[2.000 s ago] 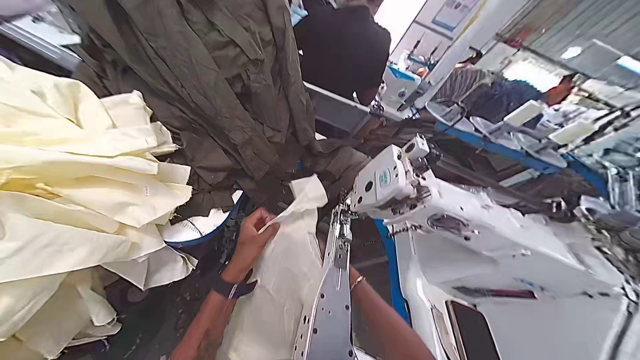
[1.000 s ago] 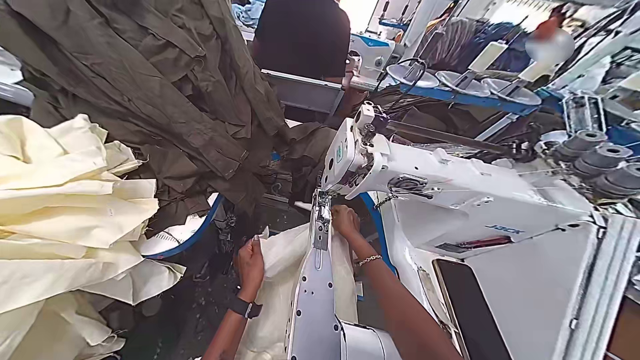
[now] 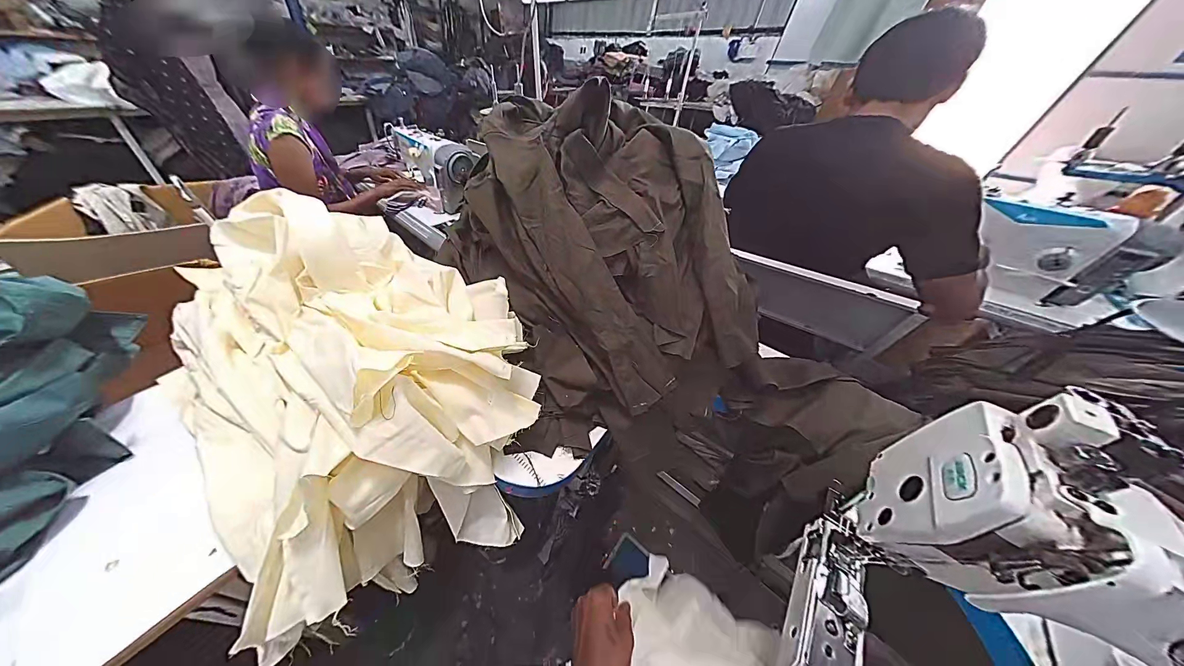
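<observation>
At the bottom centre, my left hand (image 3: 603, 627) has its fingers closed on the edge of a white cloth piece (image 3: 689, 622). That cloth lies just left of the narrow metal arm (image 3: 826, 592) of an industrial sewing machine (image 3: 962, 481), whose white head stands at the lower right. My right hand is out of the frame. A tall heap of cream fabric pieces (image 3: 342, 370) with frayed edges hangs over a white table at the left. Dark olive garments (image 3: 601, 240) are piled behind, in the middle.
A white tabletop (image 3: 148, 518) with teal cloth (image 3: 46, 388) is at the left, a cardboard box (image 3: 102, 250) behind it. One person (image 3: 856, 203) sits with their back to me; another person (image 3: 301, 148) works at a sewing machine (image 3: 435, 162). Olive cloth (image 3: 805, 425) trails toward my machine.
The view has swung left and up. My right hand, beside the machine's needle area a second ago, has left the frame. My left hand still holds the pale cloth.
</observation>
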